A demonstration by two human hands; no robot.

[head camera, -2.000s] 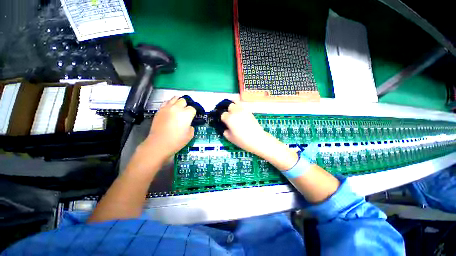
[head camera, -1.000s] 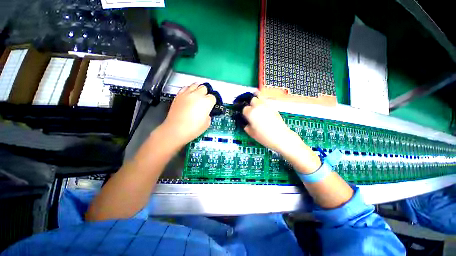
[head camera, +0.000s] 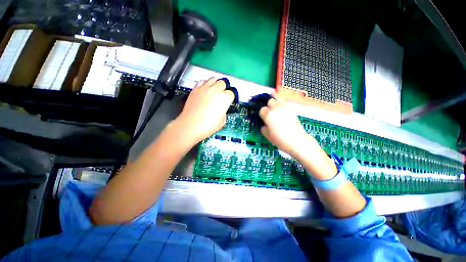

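Green PCB panels (head camera: pixel 240 162) lie end to end between the pale conveyor rails (head camera: pixel 240 199). My left hand (head camera: pixel 207 107) and my right hand (head camera: pixel 278 120) are over the far edge of the leftmost panel, fingertips down and a little apart. Black finger cots (head camera: pixel 261 105) cover the fingertips. Whether small parts are between the fingers is hidden. My right wrist wears a light blue band (head camera: pixel 332 180). A dark sheet or tray with a dense grid of small marks (head camera: pixel 317 64) and red-orange edges lies on the green mat behind the rail.
A black barcode scanner (head camera: pixel 179 61) stands at the line's left end, its cable running down. Open brown boxes of white pieces (head camera: pixel 59 64) are at left, with clear blister trays (head camera: pixel 110 20) behind. White paper (head camera: pixel 383 77) lies at right. A blue sleeve (head camera: pixel 434 222) shows at the right edge.
The camera view has shifted, so the bench things sit further right and the scanner higher in the picture. Both hands stay at the panel's far edge, with slightly more space between them.
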